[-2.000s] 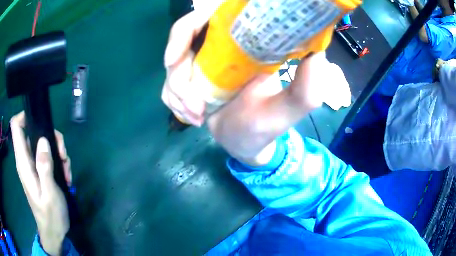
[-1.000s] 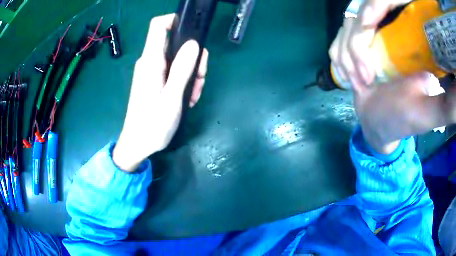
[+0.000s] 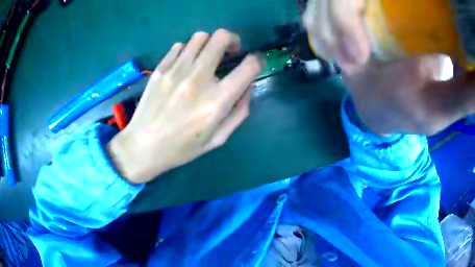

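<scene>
My left hand (image 3: pixel 190 101) lies over a dark housing on the green mat, its fingers around it. A green circuit board (image 3: pixel 276 61) shows in the housing just right of my fingertips. A blue battery pack (image 3: pixel 96 94) lies left of the hand, with a red wire running under it. A red-orange end piece (image 3: pixel 120 116) shows beside my wrist. My right hand (image 3: pixel 385 78), blurred, holds the orange electric screwdriver (image 3: pixel 416 26), which is cut off by the top edge. Its nose is near the housing's right end; the bit tip cannot be made out.
On the worn green mat (image 3: pixel 229 172), another blue battery pack (image 3: pixel 5 146) lies at the far left edge. Above it is a dark housing with a green strip (image 3: pixel 18 39) and red wires. The mat's front edge runs close to my blue coat.
The black part that my left hand held is out of view; the hand now lies over a housing with a green board. The screwdriver remains in my right hand, now near this housing's right end.
</scene>
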